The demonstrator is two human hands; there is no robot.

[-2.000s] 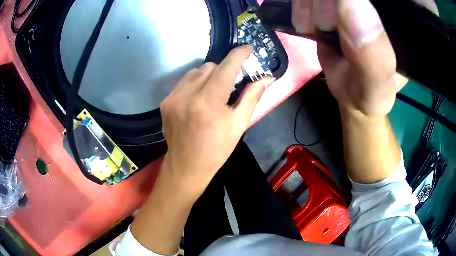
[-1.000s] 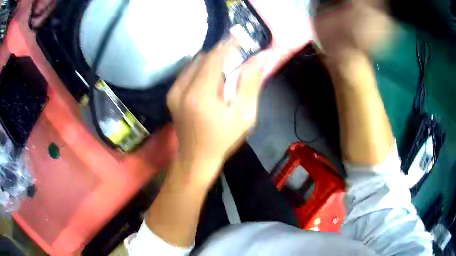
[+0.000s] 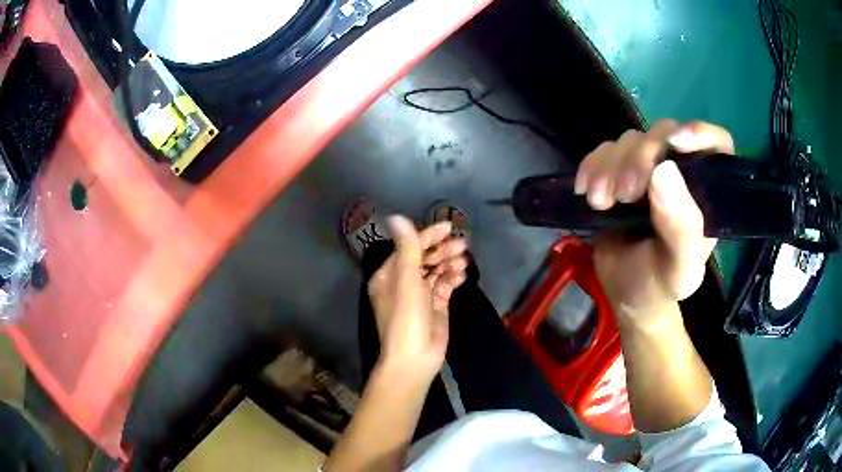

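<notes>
My right hand is closed around the thick black electric screwdriver, held level over the gap beside the green bench, its thin bit pointing left. My left hand is over my legs, palm turned up, fingers partly curled; whether anything tiny is in the fingers cannot be told. The appliance housing with its pale disc lies at the upper left, cut off by the top edge. The power supply board with yellow parts sits at its near corner. Neither hand touches the housing.
The housing rests on a salmon-red table. A black screw tray and a clear plastic bag are at its left. A red stool stands below the right arm. The green bench holds another housing and cables. A cardboard box is below.
My left hand has left the housing corner and moved down over my legs, palm turning up. My right hand has lowered with the screwdriver, now clearly visible. The view has shifted, moving the housing up.
</notes>
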